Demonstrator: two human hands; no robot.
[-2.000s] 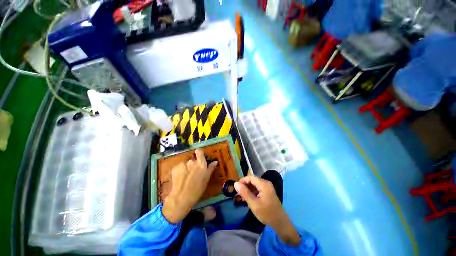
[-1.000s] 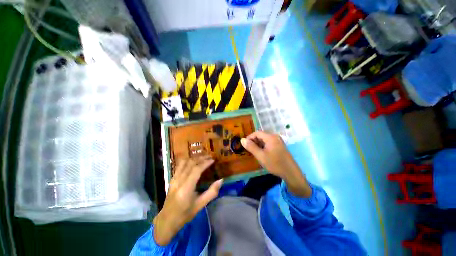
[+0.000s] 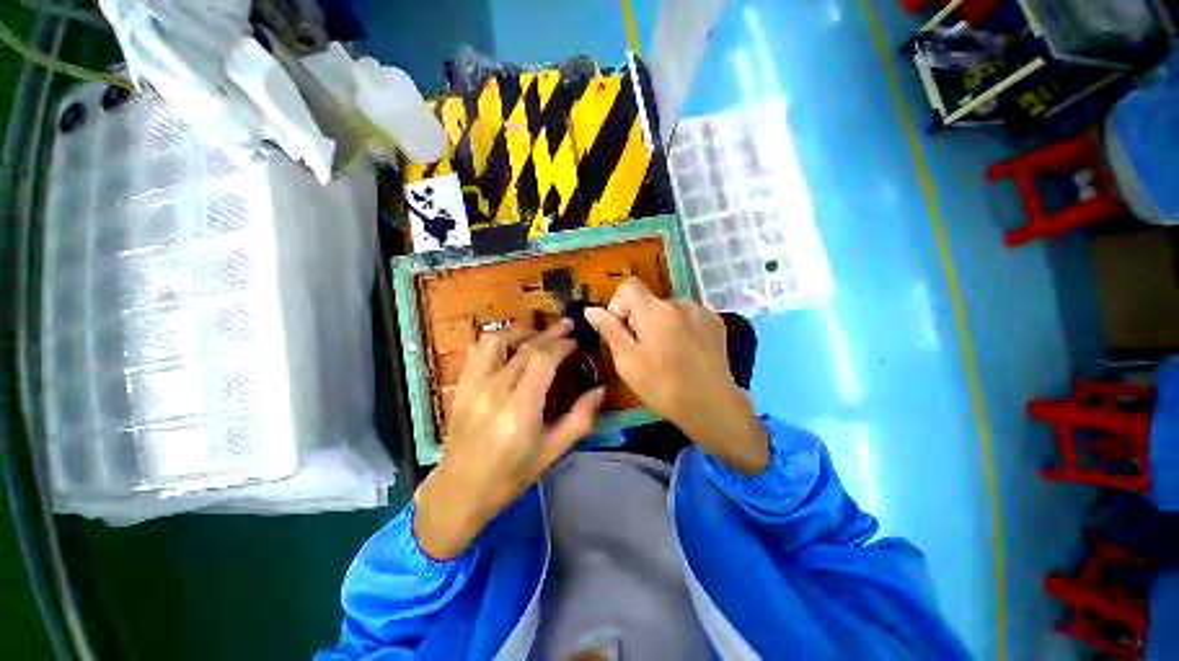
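Observation:
The orange-brown fixture plate (image 3: 453,304) lies in its pale green frame (image 3: 411,349) in front of me. My right hand (image 3: 666,349) is over the plate's right half, thumb and fingertips closed on a small round black part (image 3: 584,323) near the plate's middle. My left hand (image 3: 507,403) is over the lower left of the plate, its fingertips close to the black part and its thumb spread apart. I cannot tell whether the left fingertips touch the part. The fingers hide much of the plate's centre.
Stacked clear blister trays (image 3: 181,310) stand at left, with crumpled white cloth (image 3: 226,78) at their back. A hazard-striped base (image 3: 550,142) and marked white paper (image 3: 437,213) lie beyond the frame. A compartment tray (image 3: 750,207) is at right. Red stools (image 3: 1054,174) stand farther right.
The view has moved so the machine is mostly out at the top. My right hand has brought the black part from the plate's right side toward its middle, and my left hand has moved up beside it.

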